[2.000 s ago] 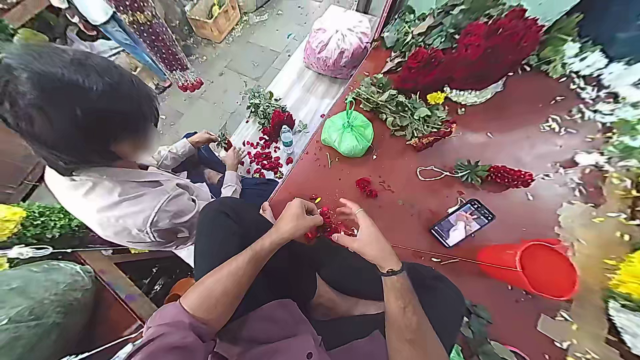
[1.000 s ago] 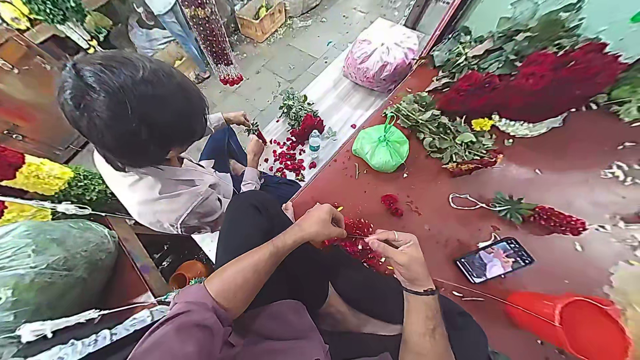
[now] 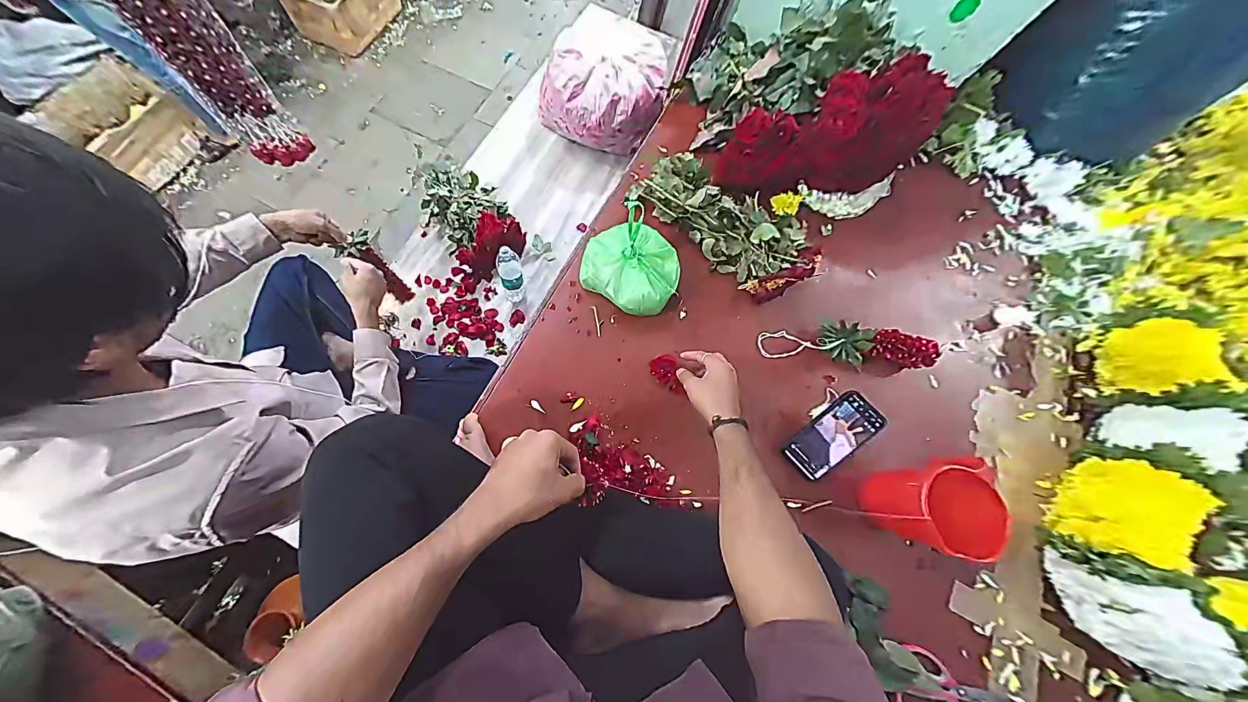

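Note:
My left hand is closed with curled fingers over my lap, beside a pile of dark red petals; what it pinches is hidden, though a thin thread runs from near it toward the red plastic cup. My right hand reaches over the red tabletop, fingertips at a small red flower cluster; whether it grips it is unclear. Right of that hand lie a smartphone with a lit screen and a red flower string with green leaves and a white cord.
A green tied plastic bag and leafy stems stand beyond my hands. A red plastic cup lies tipped at right, near yellow flowers. On the left sits another person, working red flowers near a water bottle.
My right hand has moved from near my left hand over the petals, away to the small red cluster on the tabletop. The view has shifted.

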